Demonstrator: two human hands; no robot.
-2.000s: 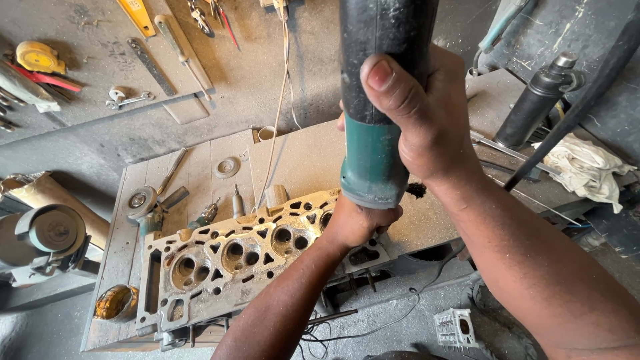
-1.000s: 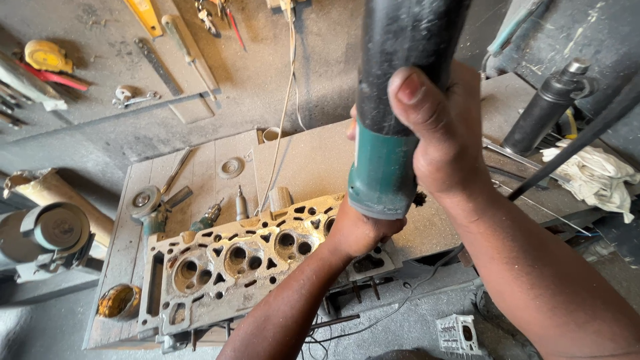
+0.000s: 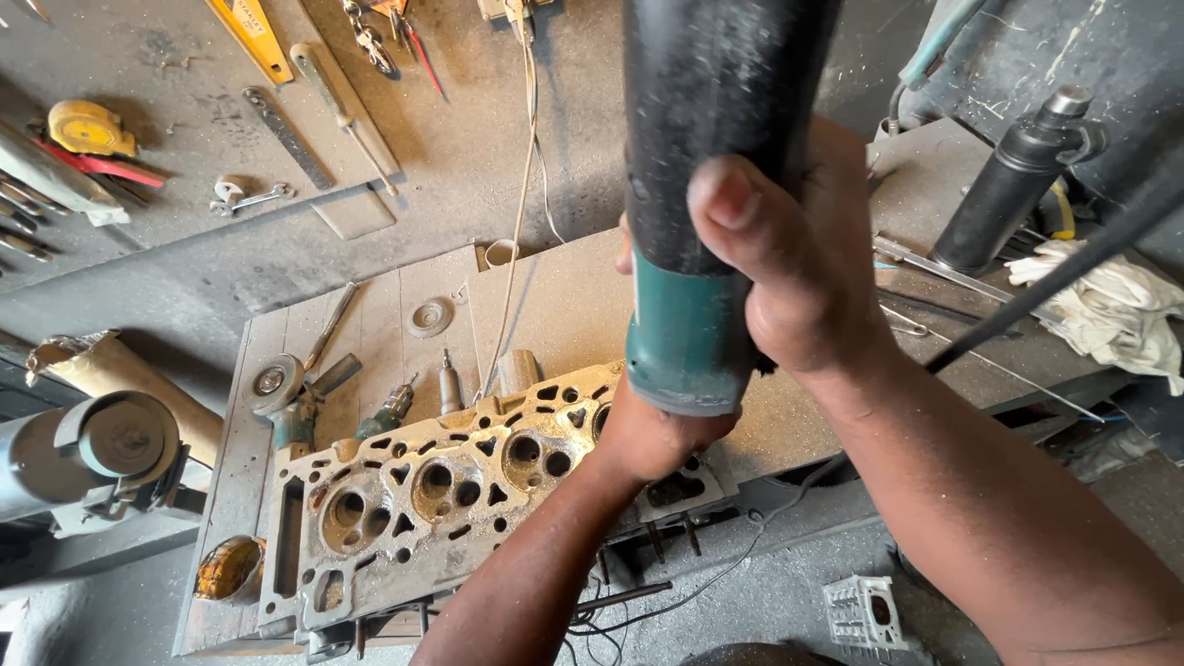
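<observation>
My right hand [image 3: 805, 259] is wrapped around the black and green body of a corded power tool [image 3: 689, 333], its thumb lying along the near side. Below the tool's green end, my left hand [image 3: 661, 425] is closed on its lower part, which is mostly hidden. Both hands are above the right part of a metal engine cylinder head [image 3: 444, 518], whose face shows several round chambers with valve ports. Metal dust covers the cylinder head. The tool's working tip and its contact with the metal are hidden behind my left hand.
Behind the cylinder head, an angle grinder [image 3: 287, 398] and a grinding disc [image 3: 430, 317] lie on the wooden bench [image 3: 555, 287]. A bench grinder [image 3: 120, 444] stands left. At right are a black flask [image 3: 1013, 180], white gloves [image 3: 1101, 296] and a thick black cable [image 3: 1054, 277]. A small metal casting [image 3: 865, 610] lies below.
</observation>
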